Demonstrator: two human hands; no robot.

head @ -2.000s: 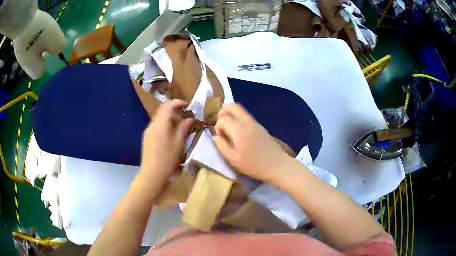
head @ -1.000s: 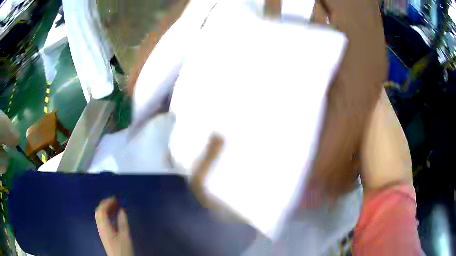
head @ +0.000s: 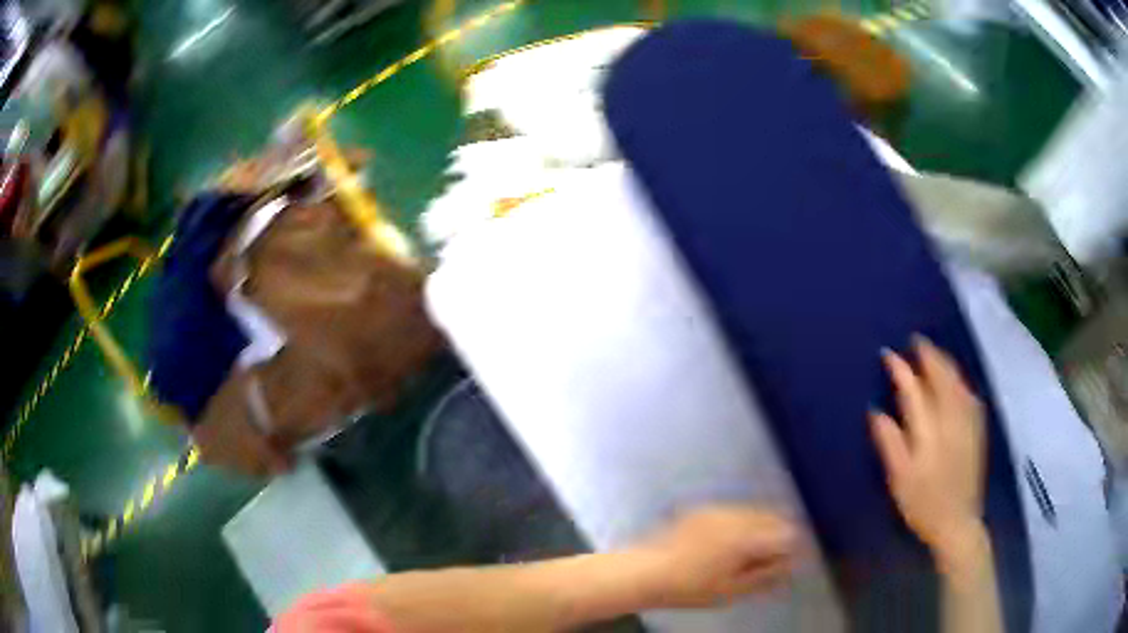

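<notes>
The long navy padded board (head: 804, 247) runs from top centre to lower right over the white-covered ironing table (head: 594, 334). My right hand (head: 934, 445) is over the board's lower part, open with its fingers spread and holding nothing. My left hand (head: 736, 550) is blurred over the table's lower part, left of the board. Its fingers are curled and no cloth shows in it. Both hands are apart from the brown pieces.
Brown pieces with white parts (head: 328, 297) lie heaped at left beside navy cloth (head: 198, 322). A yellow trolley rail (head: 359, 198) crosses there. White cloth (head: 544, 99) hangs at the table's far end. A pale flat panel (head: 303, 538) is at lower left.
The view has swung left. The brown and white pieces my hands worked on, then lifted, are no longer in my hands. My right hand now shows open at the board.
</notes>
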